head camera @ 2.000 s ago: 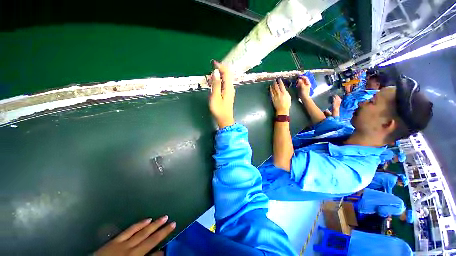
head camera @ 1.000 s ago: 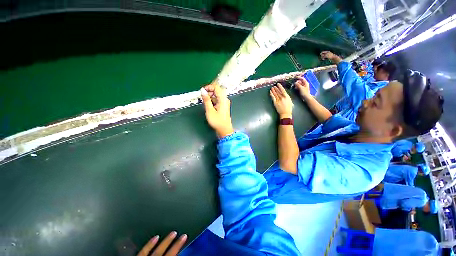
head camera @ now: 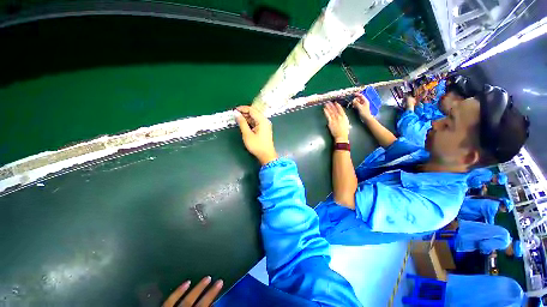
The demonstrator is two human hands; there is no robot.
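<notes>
My right hand rests on the worn white edge strip of the bench, at the foot of the white-wrapped post. Its thumb and fingers are curled close together. A small dark spot shows between them, but I cannot tell whether it is a held thing. My left hand is at the bottom edge of the picture, mostly cut off. Three fingertips show, apart, over the dark green bench top, with nothing seen in them. No phone is visible at my hands.
A green conveyor belt runs beyond the strip. On my right, a person in a blue smock has both hands on the bench near a blue bin. More workers sit farther along. A cardboard box and a blue stool stand behind.
My right fingers, pointing up by the post two seconds ago, are now lowered and curled at its foot. My left hand shows less than at first. A farther worker's outstretched arm has drawn back.
</notes>
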